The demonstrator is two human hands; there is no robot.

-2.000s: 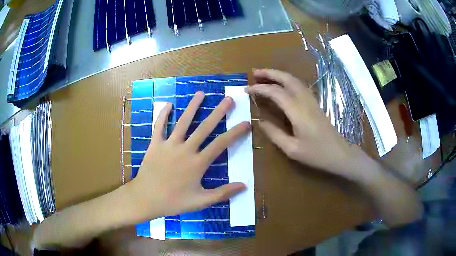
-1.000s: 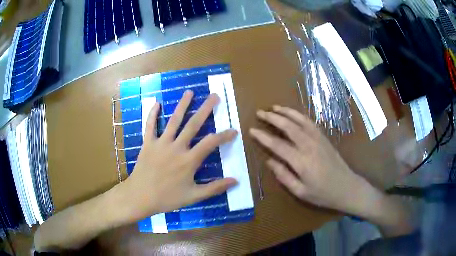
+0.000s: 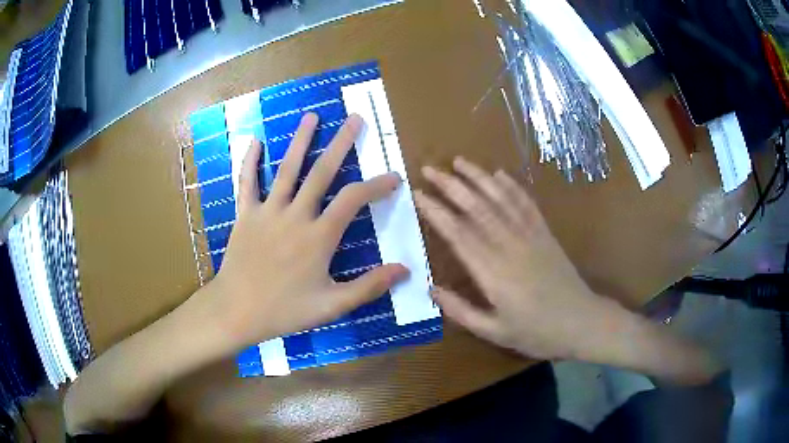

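Observation:
The bright blue solar cell panel point(image 3: 346, 337) lies on the brown bench, tilted slightly. A white strip point(image 3: 402, 234) lies along its right edge, with a thin line on its upper part. Another white strip point(image 3: 275, 356) lies near the left side, partly hidden by my hand. Wire ends and a thin bus ribbon point(image 3: 192, 208) show past the left edge. My left hand point(image 3: 290, 234) lies flat and spread on the panel, fingertips on the right white strip. My right hand point(image 3: 502, 260) is beside the panel's right edge, slightly blurred, fingers apart, no held thing visible.
Loose short ribbons point(image 3: 562, 112) and long white strips point(image 3: 606, 95) lie at the right. White strips point(image 3: 39, 285) and long ribbon stock point(image 3: 71, 260) are at far left. Dark tabbed cells point(image 3: 173, 26) and a curved blue panel stack point(image 3: 35, 104) sit on the grey plate point(image 3: 251, 26).
The panel has turned slightly and sits higher in view, my left hand still on it. My right hand has moved from the upper right edge down along the right side.

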